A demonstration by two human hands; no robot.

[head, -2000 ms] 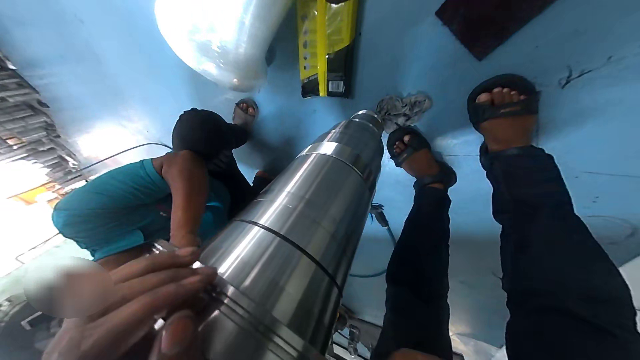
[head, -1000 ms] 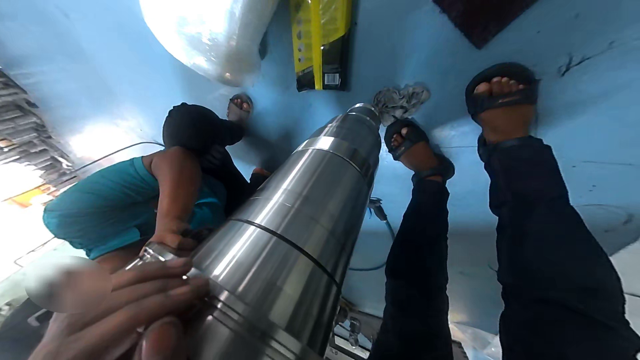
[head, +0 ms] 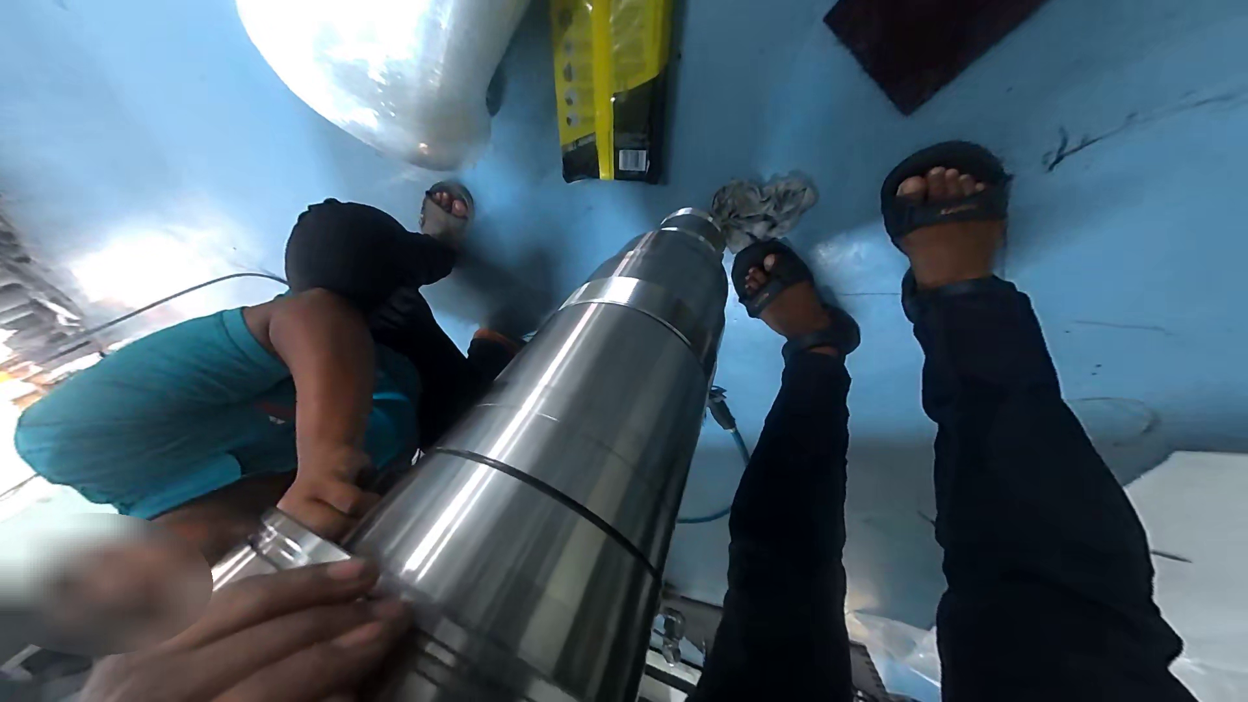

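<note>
A large polished metal cylinder (head: pixel 575 419) runs from the bottom centre up to a narrower stepped end, with dark grooves around it. My left hand (head: pixel 283 634) lies at the lower left, its fingers stretched against the cylinder's near left side. Its thumb is hidden, and the frame does not settle whether it grips. Just above my fingers is a shiny ribbed metal piece (head: pixel 292 546), close to a co-worker's hand (head: pixel 327 497). My right hand is out of view.
The co-worker (head: pixel 185 400) crouches left of the cylinder. Sandalled feet (head: pixel 951 210) stand at right, near a crumpled grey cloth (head: pixel 765 207). A hose fitting (head: pixel 721 409) lies beside the cylinder. Clear plastic wrap (head: pixel 390 68) and a yellow-black package (head: pixel 612 93) are at the top.
My left thumb, which showed below the fingers earlier, is now out of sight. The fingers remain against the cylinder.
</note>
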